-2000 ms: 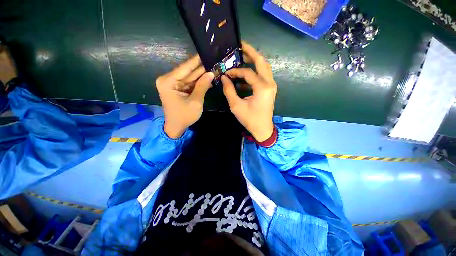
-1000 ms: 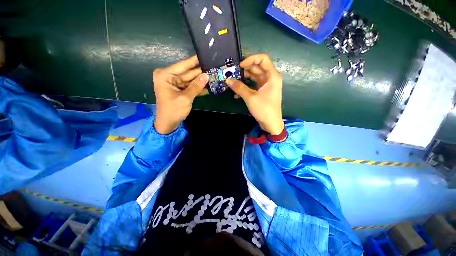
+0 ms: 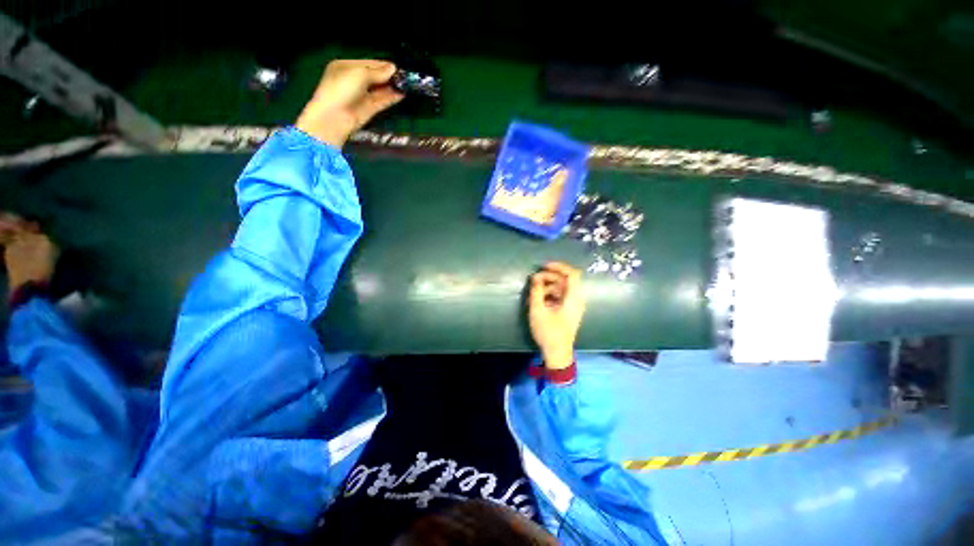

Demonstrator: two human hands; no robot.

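Observation:
My left hand [image 3: 347, 98] is stretched out over the green conveyor, its thumb and fingers gripping the near end of a dark phone body [image 3: 419, 83]. Silvery board parts show at that end; the rest of the phone is lost in the dark. My right hand [image 3: 558, 309] rests low over the bench with curled fingers. A small dark spot shows between the fingers, too unclear to tell if it is a part. The component pile [image 3: 607, 229] of black and silver-white bits lies just beyond and right of my right hand.
A blue bin [image 3: 489, 197] with tan bits stands left of the pile. A white sheet [image 3: 778, 279] lies to the right. A worn pale ledge [image 3: 694, 160] separates the bench [image 3: 427, 283] from the conveyor [image 3: 513, 112], which carries other dark items. Another person's hand [image 3: 27, 256] is at far left.
My hands have parted. My left hand has moved forward with the phone body to the conveyor; my right hand has let go of it and is near the pile. The view has shifted forward.

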